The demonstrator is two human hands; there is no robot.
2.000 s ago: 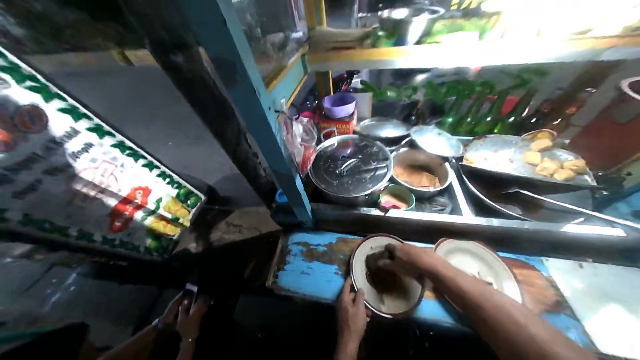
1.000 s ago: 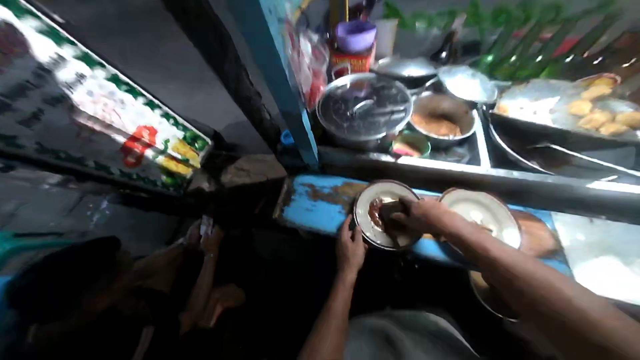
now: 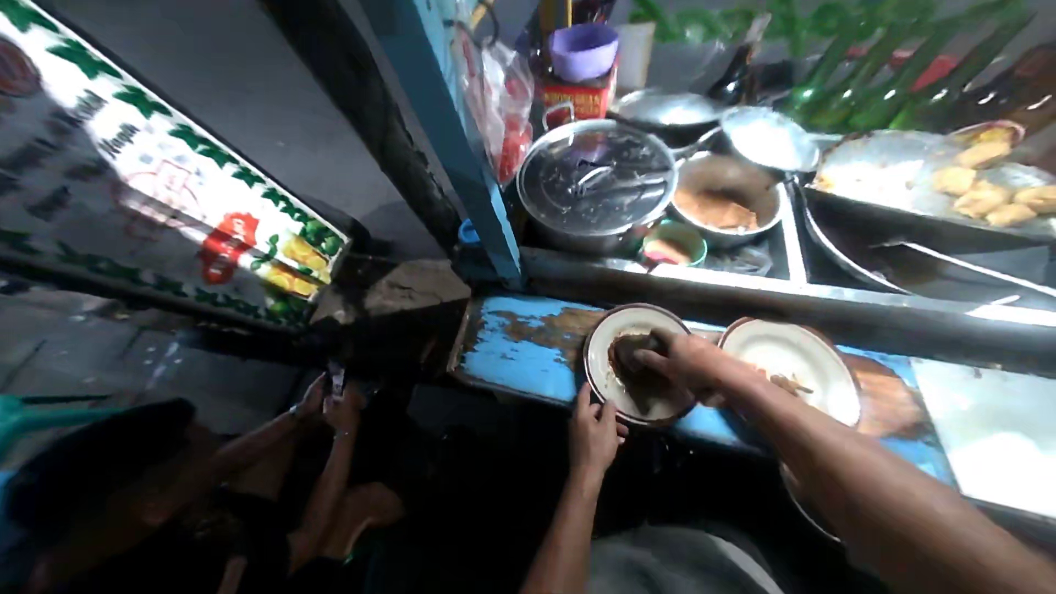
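A cream plate with a dark rim [image 3: 601,346] lies on a narrow wooden board with worn blue paint [image 3: 511,363]. My left hand [image 3: 596,433] grips its near rim. Over the plate, my right hand [image 3: 681,363] is closed around a dark, rounded tool, perhaps a pestle, pressed into brown paste or sauce. The tool's exact shape is partly hidden by my fingers. Just right of it, a second cream plate [image 3: 817,363] holds small bits of food, and my right forearm passes over its near side.
Behind the board stand a lidded pot [image 3: 596,177], a pot with brown food [image 3: 726,198], a green bowl [image 3: 675,243] and a tray of fried pieces [image 3: 874,165]. A blue post [image 3: 445,124] rises at the left. A seated person [image 3: 165,487] holds a phone at lower left.
My right hand has shifted slightly on the plate with the dark tool, while my left hand stays at the rim. The view has moved nearer the counter since the first frame.
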